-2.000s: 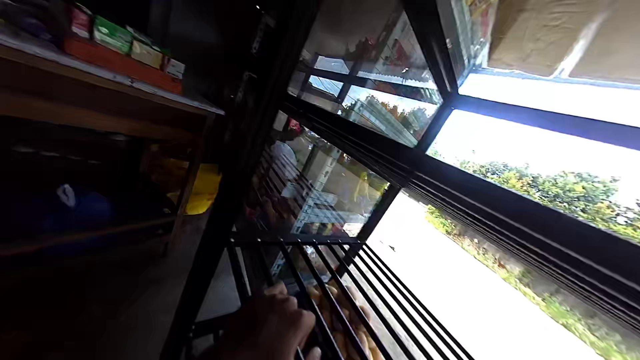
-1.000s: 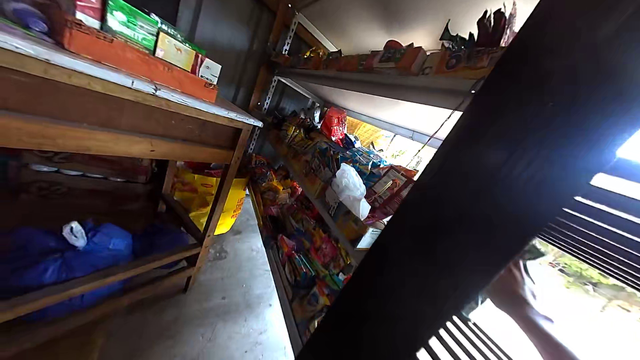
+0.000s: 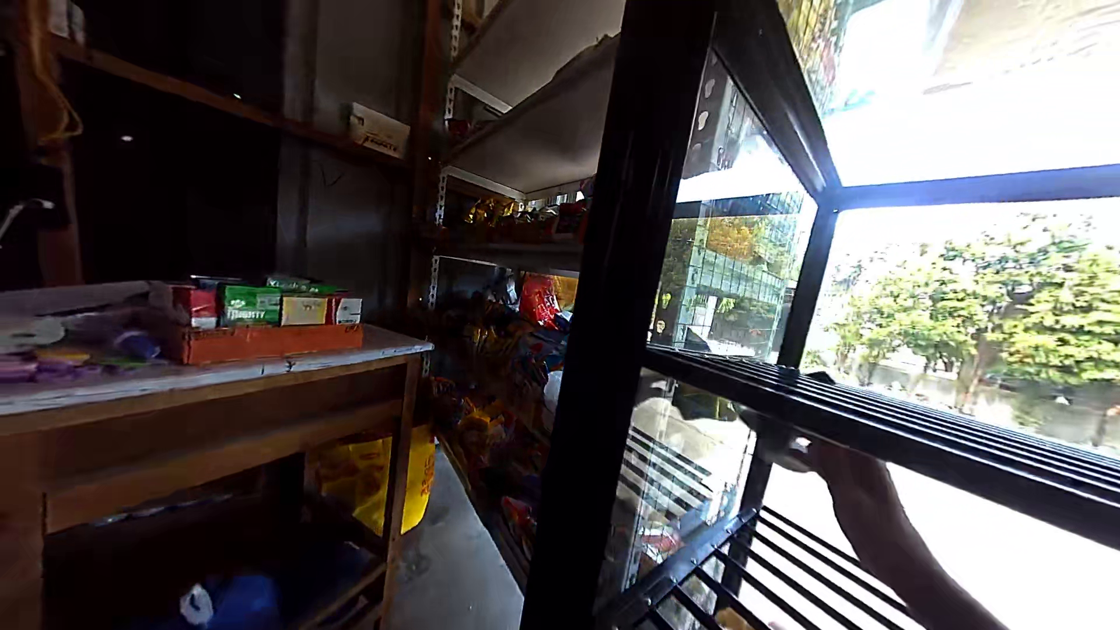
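Note:
My right hand [image 3: 792, 451] reaches in from the lower right, under the upper slatted shelf [image 3: 875, 420] of a black metal display rack [image 3: 612, 289]. It is beside the glass side panel [image 3: 731, 289], near a rear post. The shelf edge and dark shadow hide most of the fingers, so whether they hold anything cannot be told. A small dark shape [image 3: 821, 377] shows just above the shelf by the hand. Below the forearm lies a lower slatted shelf [image 3: 691, 569], with a bit of something yellowish at its bottom edge. My left hand is out of view.
At left stands a wooden table [image 3: 219, 372] bearing a red-orange tray [image 3: 271, 343] of small boxes. A yellow bag [image 3: 420, 481] and a blue bag [image 3: 245, 602] are below it. Shelves with packaged goods [image 3: 490, 420] stand behind the black post. Trees [image 3: 1024, 306] show outside.
The view has swung considerably. My right hand, at the right behind a black post one second ago, is now beneath the upper slatted shelf beside the glass.

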